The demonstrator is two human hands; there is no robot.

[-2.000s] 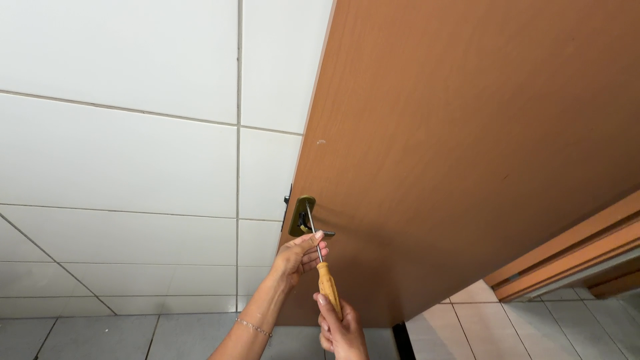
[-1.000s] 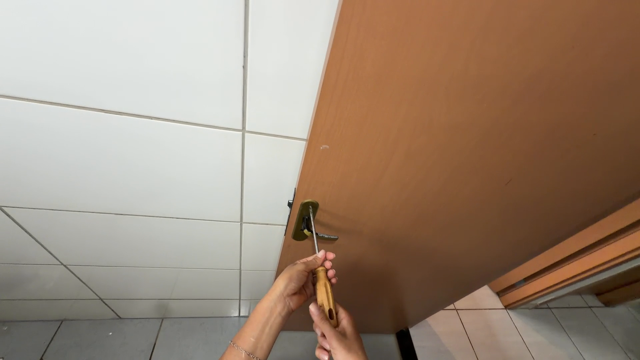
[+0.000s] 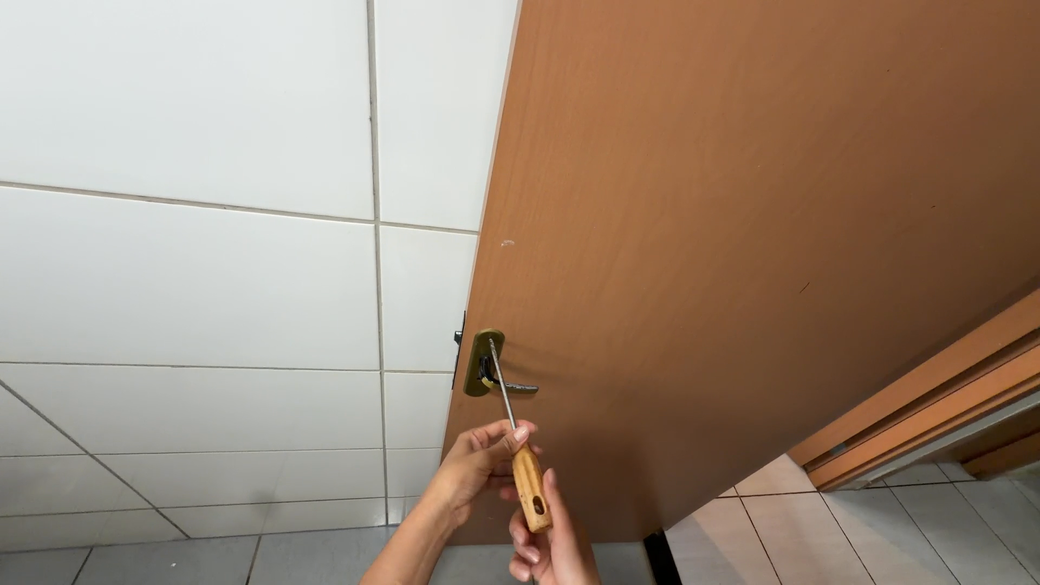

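A screwdriver with a wooden handle point(image 3: 530, 487) points up and slightly left, its tip at the upper part of the brass-coloured backplate point(image 3: 478, 375) on the wooden door point(image 3: 699, 244). The dark lever handle point(image 3: 513, 387) juts to the right from the plate, beside the shank. My left hand point(image 3: 479, 463) pinches the screwdriver where shank and handle meet. Lower down, my right hand point(image 3: 552, 536) touches the handle's butt end, thumb along its right side and fingers curled below. Whether a screw sits under the tip is hard to see.
White wall tiles point(image 3: 187, 284) stand close to the door's left edge, where a dark latch part point(image 3: 458, 337) sticks out. Grey floor tiles point(image 3: 179, 561) lie below. At the right are a wooden door frame point(image 3: 934, 390) and light floor tiles point(image 3: 788, 520).
My left hand has moved down from the shank to the top of the screwdriver handle. My right hand's fingers have loosened around the handle. The tip stays at the backplate.
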